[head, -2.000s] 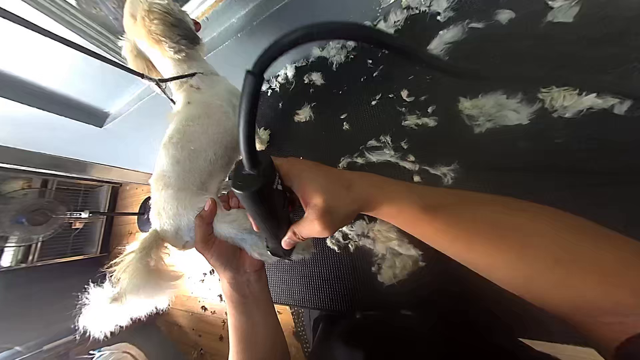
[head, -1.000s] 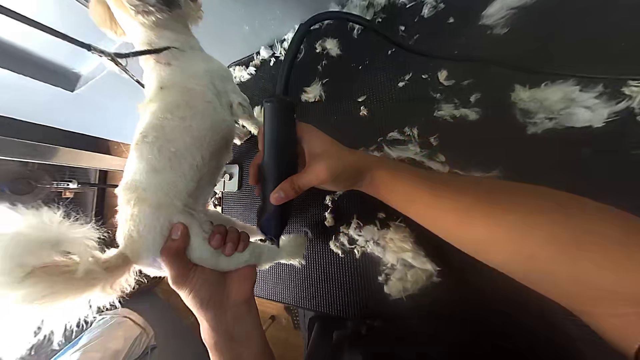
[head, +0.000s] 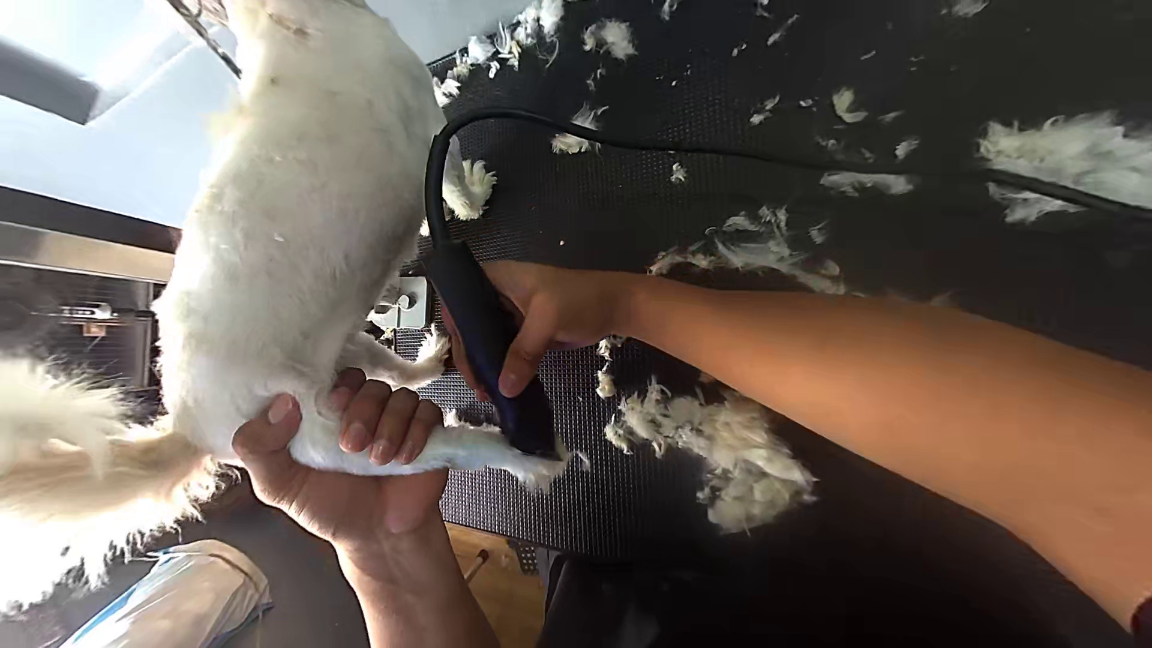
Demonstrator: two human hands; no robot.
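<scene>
A white dog (head: 297, 207) with short-clipped fur stands at the left, its head out of view and its bushy tail (head: 81, 459) at the lower left. My left hand (head: 346, 459) is wrapped around a hind leg (head: 477, 447) from below, thumb on one side and fingers on the other. My right hand (head: 540, 324) grips a black corded electric clipper (head: 490, 346). The clipper's head lies against the lower part of that leg, close to the paw. Its blade is hidden. Another leg (head: 387, 360) shows behind the held one.
The black textured grooming table (head: 576, 504) bears clumps of cut fur (head: 729, 450), some further off at the right. The clipper's cord (head: 720, 151) runs across it to the right edge. A metal bar (head: 85, 247) and a plastic-covered bundle (head: 180, 594) are at the left.
The clipper has tilted, and its head is now against the leg nearer the paw. The dog's head has gone out of view, and the dog looks larger as the view has shifted.
</scene>
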